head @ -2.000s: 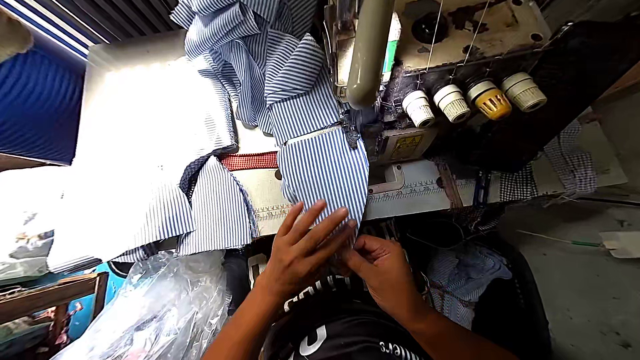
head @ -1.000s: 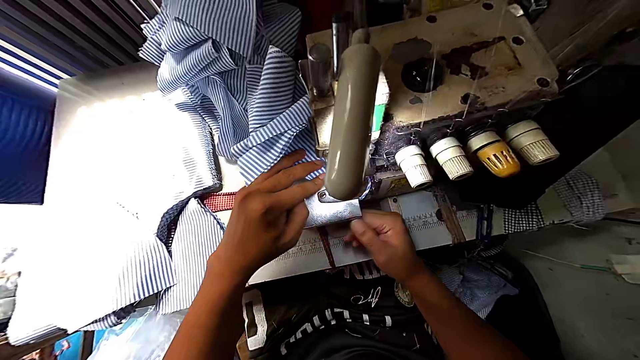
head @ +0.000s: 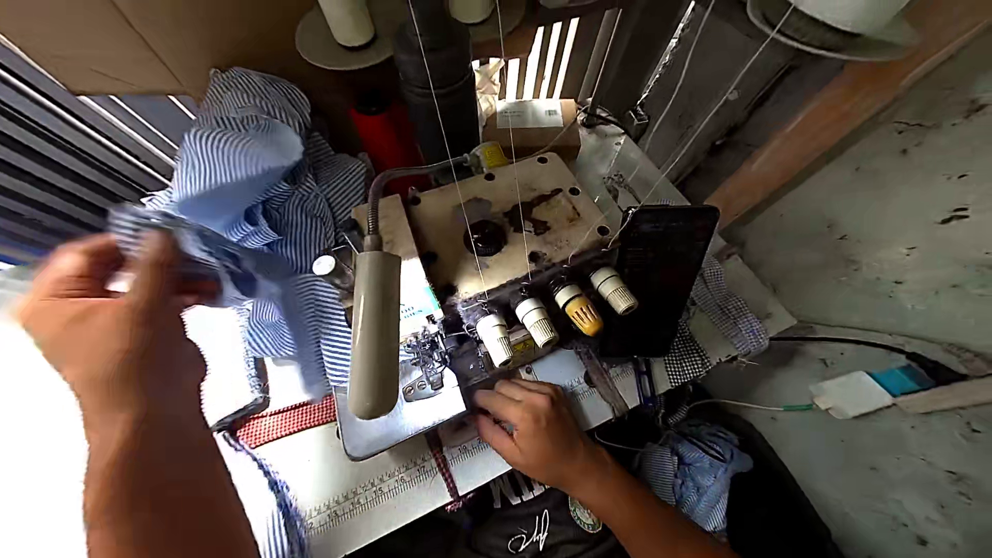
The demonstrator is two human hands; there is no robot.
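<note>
My left hand point(head: 124, 302), blurred, is raised at the left with its fingers closed on a blue-and-white striped fabric piece point(head: 302, 325). That piece hangs down toward the left side of the overlock sewing machine point(head: 504, 225). Beyond it lies a heap of striped fabric point(head: 240, 155). My right hand point(head: 527, 426) rests at the machine's front edge, just right of the presser foot point(head: 425, 384), fingers curled; whether it holds anything is hidden. A lamp head point(head: 376, 333) on a flexible neck hangs over the machine's left part.
White and yellow tension knobs point(head: 577, 310) line the machine's front. A dark phone point(head: 659, 279) stands upright at its right. A ruler tape point(head: 387, 488) runs along the table front, with red checked fabric point(head: 287, 421) at the left. Thread cones point(head: 346, 23) sit above, their threads running down.
My left hand has moved away from the presser foot to the left, lifting striped fabric. My right hand stays near the machine's front edge. The view has tilted up, showing more of the machine.
</note>
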